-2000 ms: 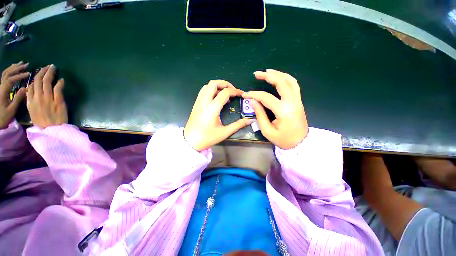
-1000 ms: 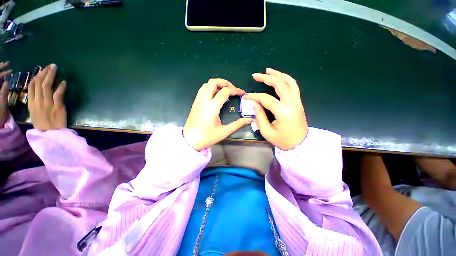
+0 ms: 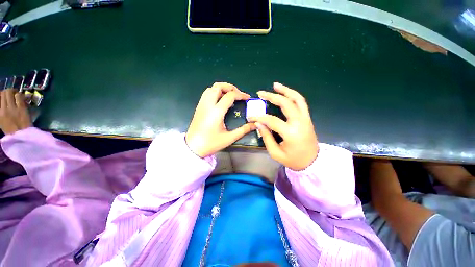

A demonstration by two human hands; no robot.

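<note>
A small smartwatch unit [image 3: 255, 109] with a plain white lit screen and dark rim is held between my two hands, over the near part of the green bench. My left hand [image 3: 216, 121] grips its left side with thumb and index finger. My right hand [image 3: 289, 125] is at its right side, the fingers at its upper right and lower edge. A tiny yellowish loose part [image 3: 237, 113] shows just left of the unit, within the curve of my left hand. The unit's lower edge is partly hidden by my fingers.
A smartphone [image 3: 229, 15] with a pale yellow edge lies on the green bench [image 3: 130, 68] beyond my hands. At the far left, a neighbour's hand [image 3: 14, 110] touches a row of watch units [image 3: 29, 81]. Another person's arm [image 3: 390, 198] is below the bench edge at right.
The screen has gone from two round icons to plain white. My right fingers have shifted lower on the unit. The neighbour's hand has moved left, uncovering more units.
</note>
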